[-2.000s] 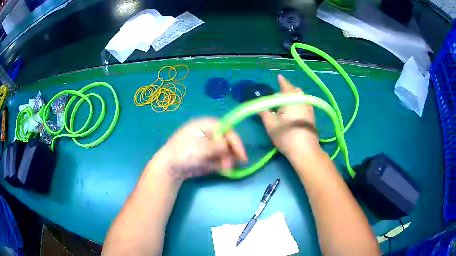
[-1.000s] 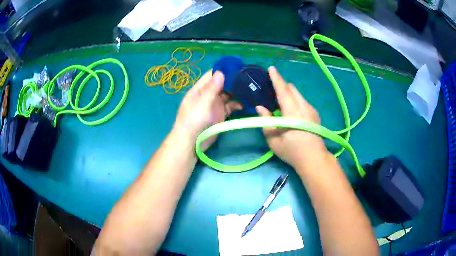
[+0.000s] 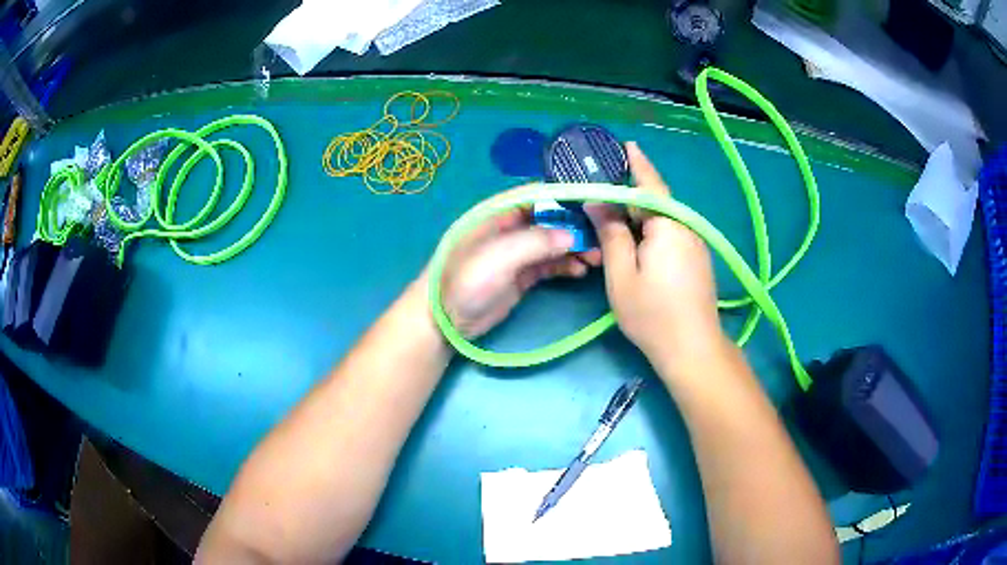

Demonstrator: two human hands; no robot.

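The round black head (image 3: pixel 586 158), its ribbed face up, is held at the centre of the bench. My right hand (image 3: pixel 660 259) grips its right side. My left hand (image 3: pixel 497 270) pinches a small blue part (image 3: pixel 576 234) at the head's lower edge. The bright green cable (image 3: pixel 519 358) loops over and below my hands and runs right to the black main unit (image 3: pixel 867 419). A dark blue disc (image 3: pixel 519 151) lies just left of the head. The cable hides part of my fingers.
Rubber bands (image 3: pixel 387 158) lie at the far left of centre. Other black units (image 3: pixel 66 298) with coiled green leads (image 3: pixel 276 188) are at left. A pen (image 3: pixel 585 452) lies on a paper slip (image 3: pixel 574 513) in front. Another round black part (image 3: pixel 696 22) sits at the far edge. A blue crate (image 3: pixel 988 331) stands right.
My left hand has moved from the dark blue disc to the small blue part under the head. The head now shows its ribbed face tilted up. The disc lies free.
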